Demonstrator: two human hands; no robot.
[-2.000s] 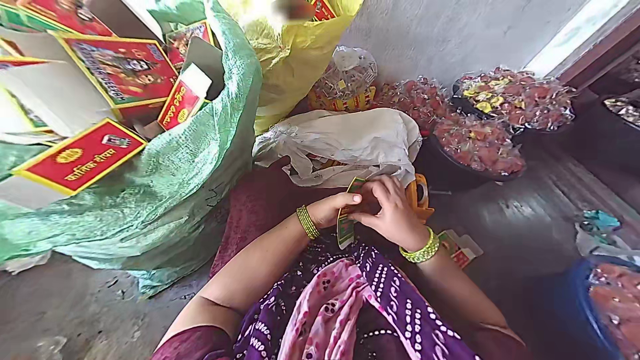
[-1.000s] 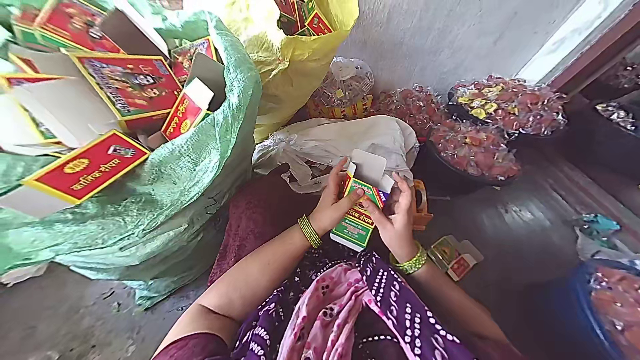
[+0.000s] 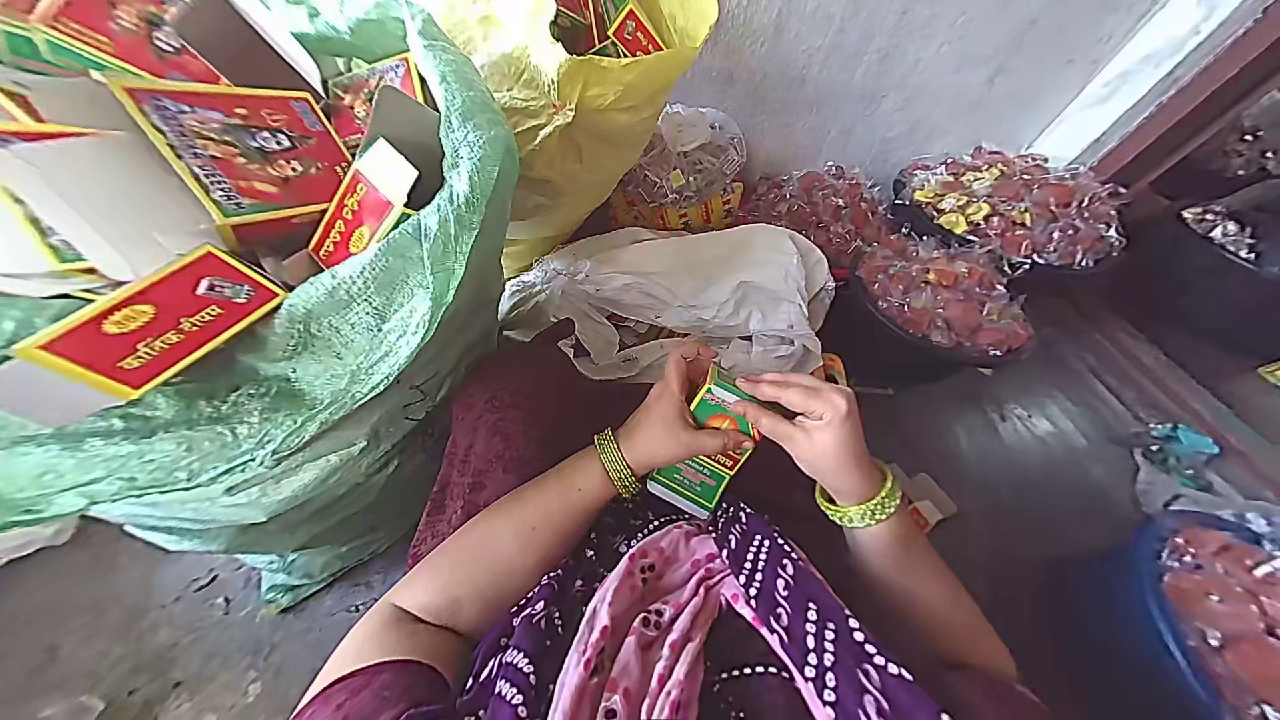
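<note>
A small green and red cardboard box [image 3: 700, 480] is held upright and a little tilted above my lap. My left hand [image 3: 675, 415] is wrapped round its left side, with the thumb across the printed front. At the box's upper end, the fingers of my right hand [image 3: 810, 425] press on the top and right edge, where the end flap looks folded down. Part of the front lies hidden behind my fingers. Just beyond both hands lies a white plastic bag [image 3: 690, 290] with small items showing at its mouth.
A green woven sack [image 3: 400, 330] of printed cartons [image 3: 155, 320] stands at left, a yellow sack [image 3: 570, 130] behind it. Tubs of plastic-wrapped reddish pieces [image 3: 940, 300] line the back right. A blue tub [image 3: 1150, 590] is at lower right, and a small open box [image 3: 928, 500] lies beside my right wrist.
Two seconds ago the box was flat between my hands. It then stood opened out with its white top flap up; now that flap is down and my right hand is over the top.
</note>
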